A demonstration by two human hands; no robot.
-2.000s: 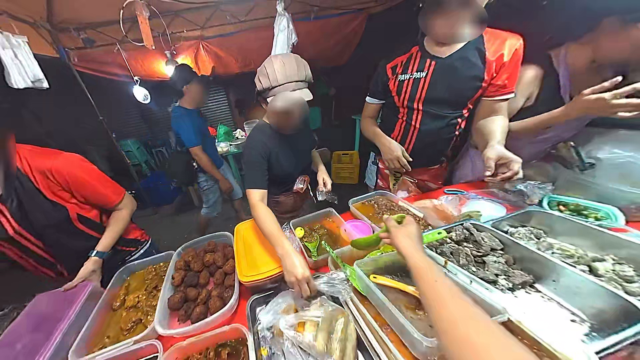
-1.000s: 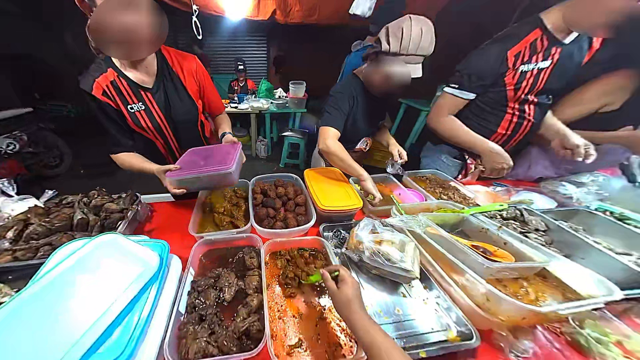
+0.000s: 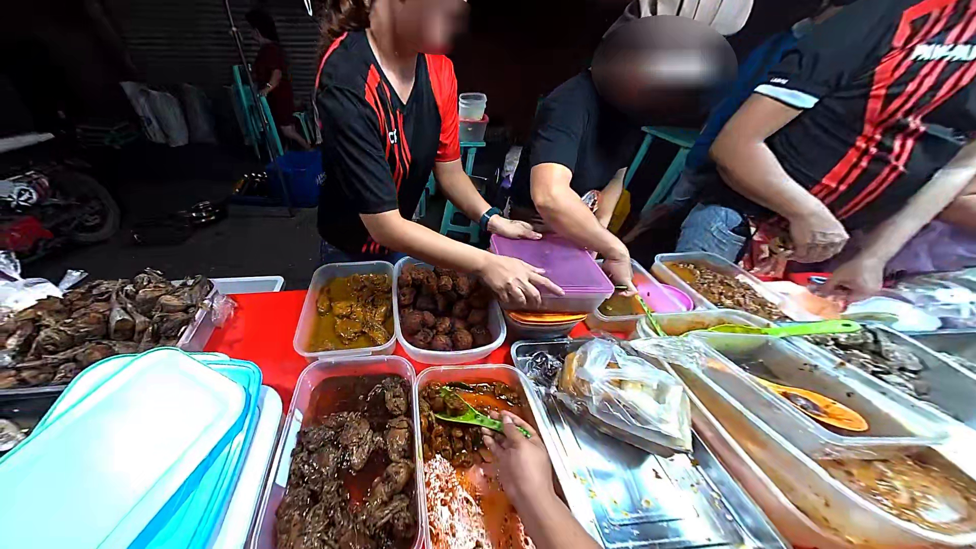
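My right hand [image 3: 522, 456] comes in from the bottom edge and is closed on the handle of a green plastic spoon [image 3: 476, 418]. The spoon's bowl dips into dark pieces of food in red, oily sauce, inside a clear plastic container [image 3: 531, 379]. Just left of it stands a container of dark meat pieces [image 3: 354, 457] in sauce. Behind are containers of yellow stew [image 3: 353, 309] and round brown balls [image 3: 442, 305]. To the right of my hand a metal tray [image 3: 648, 488] bears a filled clear plastic bag [image 3: 625, 389]. My left hand is outside the view.
Turquoise and white lids [image 3: 137, 450] are stacked at the left, before a tray of dark cooked food [image 3: 114, 320]. Across the table a person holds a purple-lidded container [image 3: 557, 267] above an orange lid. Other people reach in farther right, near an orange spoon [image 3: 820, 404] in a container.
My right hand was over the containers farther right two seconds ago; now its spoon is in the red-sauce container. The person's purple-lidded container has moved right, over the orange lid. The view has swung left.
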